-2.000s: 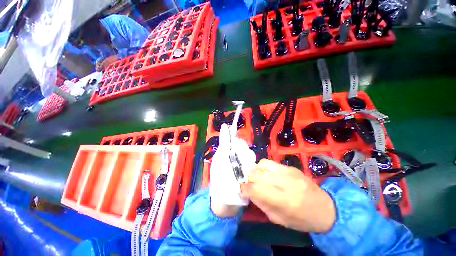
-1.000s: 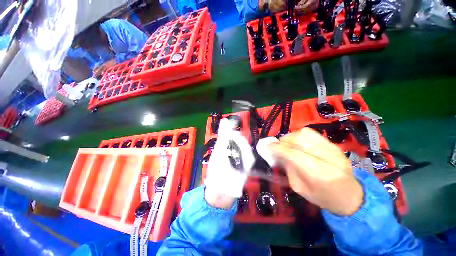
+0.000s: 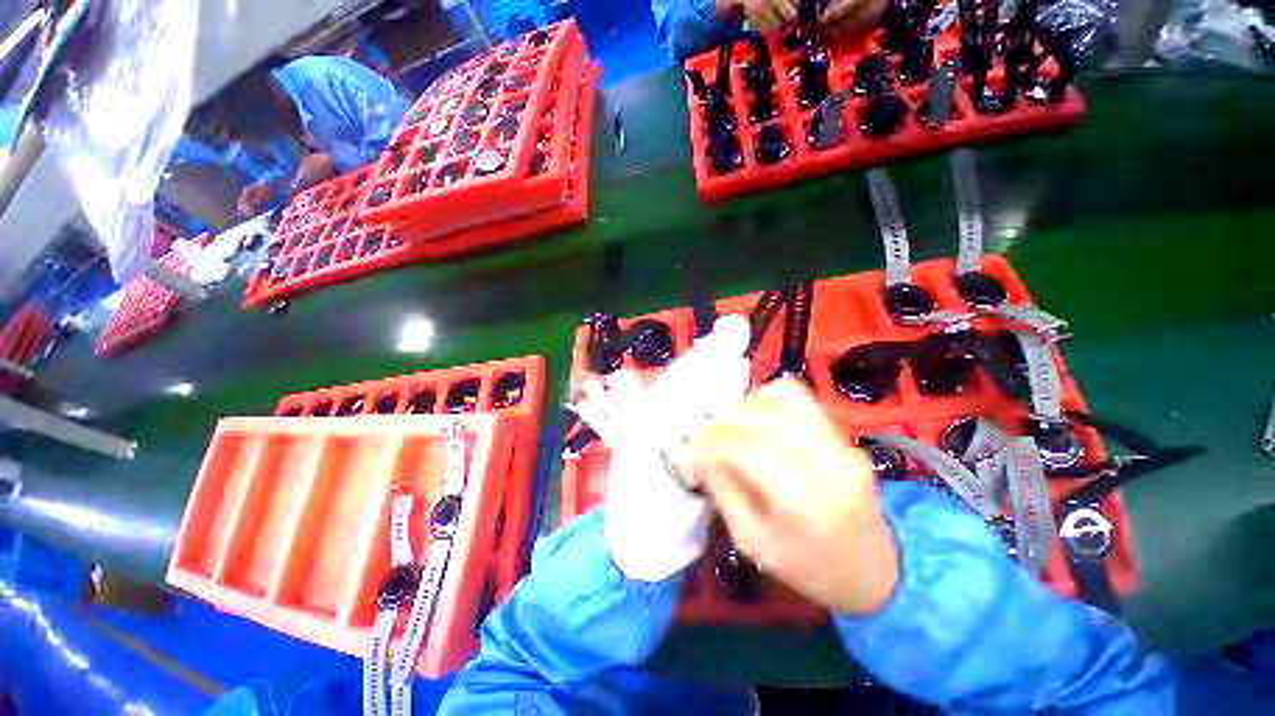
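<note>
My left hand [image 3: 668,455], in a white glove, is closed around a wristwatch [image 3: 677,467] over the left part of the pocketed tray. Most of the watch is hidden by both hands. My right hand [image 3: 794,492] is bare and pressed against the watch with closed fingers; the white cloth seen in it earlier is hidden behind the fingers. The red pocketed tray [image 3: 839,297] lies directly in front, with dark-dialed watches on grey straps [image 3: 1036,375] and black straps [image 3: 797,330]. Some straps stick out past its edges.
A long-slot tray [image 3: 297,520] with grey-strap watches at its right edge rests on another pocketed tray [image 3: 520,420] at left. Stacked red trays [image 3: 483,196] stand far left. A far tray [image 3: 895,147] holds upright black straps; another person's hands [image 3: 783,14] are behind it. Clear plastic hangs upper left.
My right hand has moved left from beside the glove back onto the watch. My left hand has turned, covering more of the watch. Another person's hands have come to the far tray.
</note>
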